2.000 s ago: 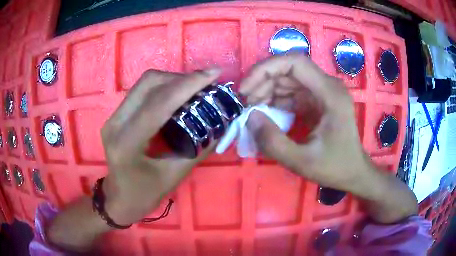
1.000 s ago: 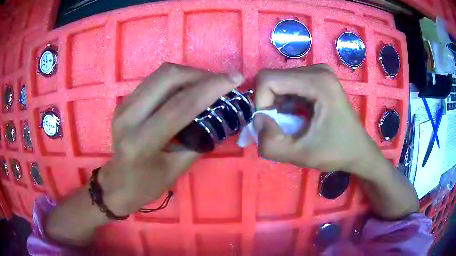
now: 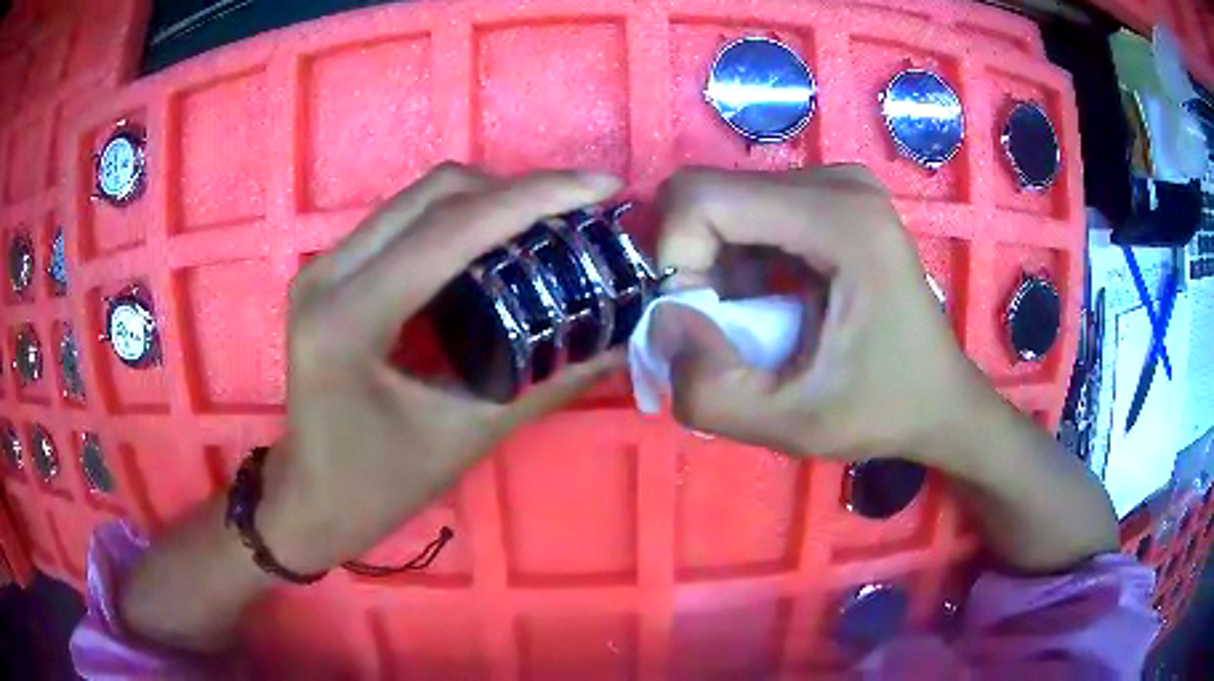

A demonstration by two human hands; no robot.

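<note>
My left hand (image 3: 386, 306) holds a stack of several watch heads (image 3: 553, 295) on edge between thumb and fingers, their shiny metal sides and lugs showing. My right hand (image 3: 812, 306) pinches a white crumpled cloth (image 3: 746, 327) between thumb and forefinger, at the right end of the stack. Its fingertips are at the end watch head; whether they touch it is hard to tell. The stack is above the red-pink foam tray (image 3: 566, 512) with square pockets.
Dark or mirror-like watch heads (image 3: 760, 89) sit in pockets at the right. Pale-faced pieces (image 3: 120, 166) sit at the left, with smaller ones at the far left. A black box (image 3: 1156, 220), papers (image 3: 1132, 399) and blue pens (image 3: 1153, 319) lie right of the tray.
The stack has turned and shifted in my left hand. My right hand closed around the cloth and drew its loose ends in at the stack's right end.
</note>
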